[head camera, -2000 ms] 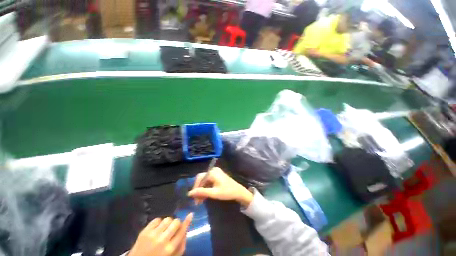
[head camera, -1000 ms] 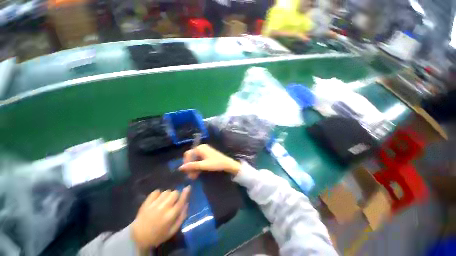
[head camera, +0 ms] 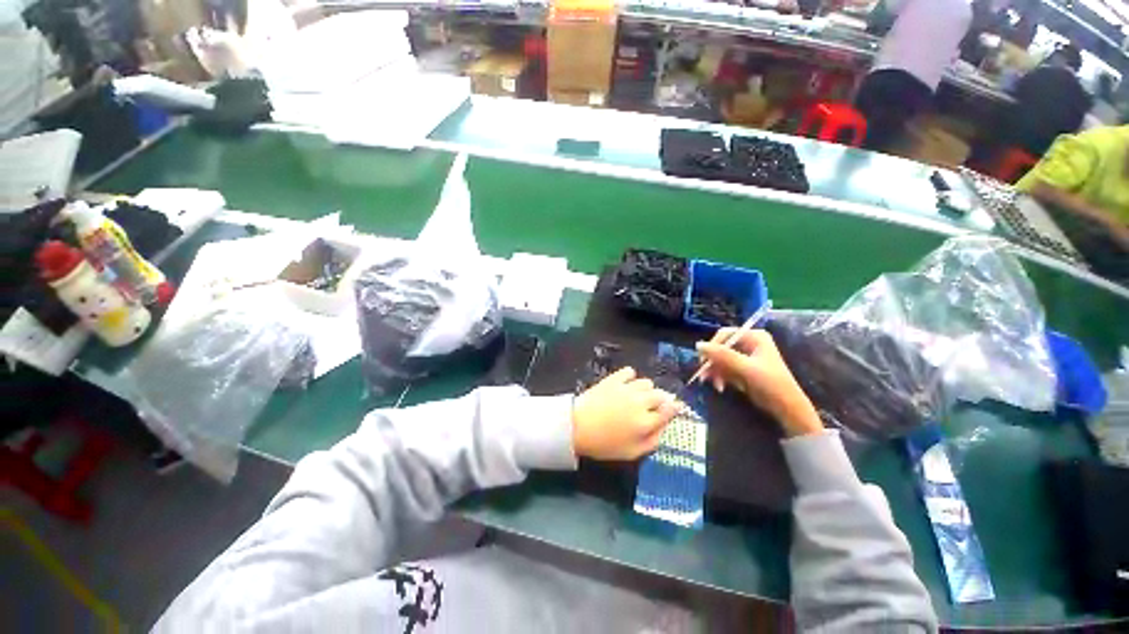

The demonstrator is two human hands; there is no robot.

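My right hand (head camera: 749, 372) holds slim silver tweezers (head camera: 731, 344) like a pen, tips down over the blue carrier sheet (head camera: 672, 477). The sheet lies on the black work mat (head camera: 755, 452) and shows rows of small marks and pale patches of reflection. My left hand (head camera: 622, 415) rests at the sheet's left side, back up, with its fingertips close to the tweezer tips. Whether it holds a small part is too small to tell. A blue plastic bin (head camera: 728, 295) and a black parts tray (head camera: 651, 284), both holding black parts, stand behind my hands.
Clear bags of dark parts stand left (head camera: 427, 320) and right (head camera: 873, 372). A blue-and-silver strip (head camera: 953, 526) lies right, beside a black item (head camera: 1090, 520). A white box (head camera: 532, 287) and two bottles (head camera: 99, 285) are left. A person in yellow (head camera: 1083, 180) sits across.
The view has swung left, so the bench's left side now shows and the work sits further right. My left fingers are now closer to the tweezer tips. The right hand still holds the tweezers.
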